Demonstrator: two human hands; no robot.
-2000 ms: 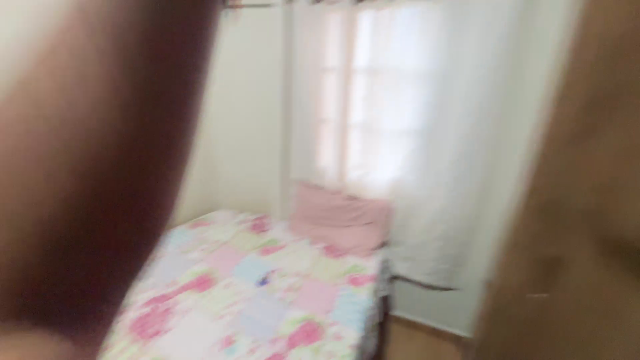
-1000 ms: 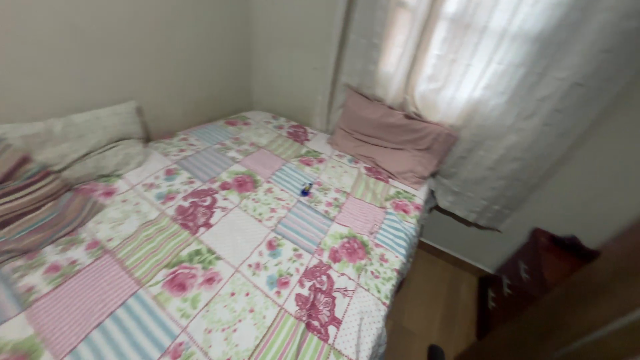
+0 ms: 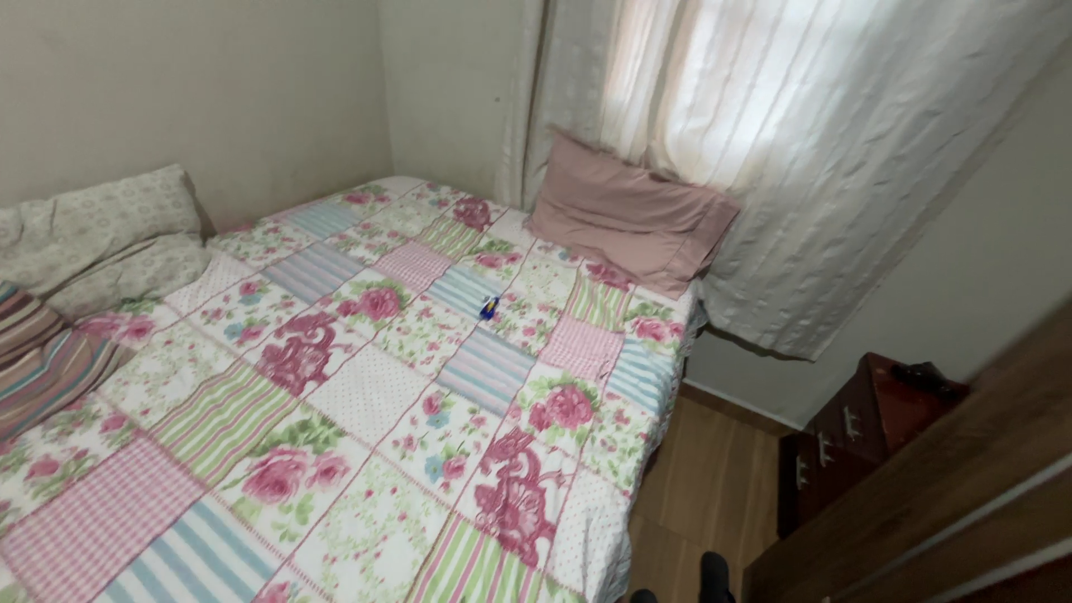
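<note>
Neither of my hands shows in the head view. A bed with a patchwork-print bedspread (image 3: 343,394) spreads before me. On it, near the middle, lies a small dark blue item (image 3: 489,307), too small to name. A pink pillow (image 3: 628,209) rests at the bed's far end below the window curtain. Two more pillows lie at the left, a pale patterned one (image 3: 109,234) and, nearer to me, a striped brown and blue one (image 3: 50,360).
White curtains (image 3: 779,167) hang over the window. To the bed's right runs a wooden floor (image 3: 703,469). Beyond it stand a dark red drawer unit (image 3: 871,410) with a black item (image 3: 925,378) on top, and wooden furniture (image 3: 938,502). Dark footwear (image 3: 714,576) shows at the bottom.
The view has swung down and closer to the bed. A blurred arm at the left two seconds ago is out of view in the later frames.
</note>
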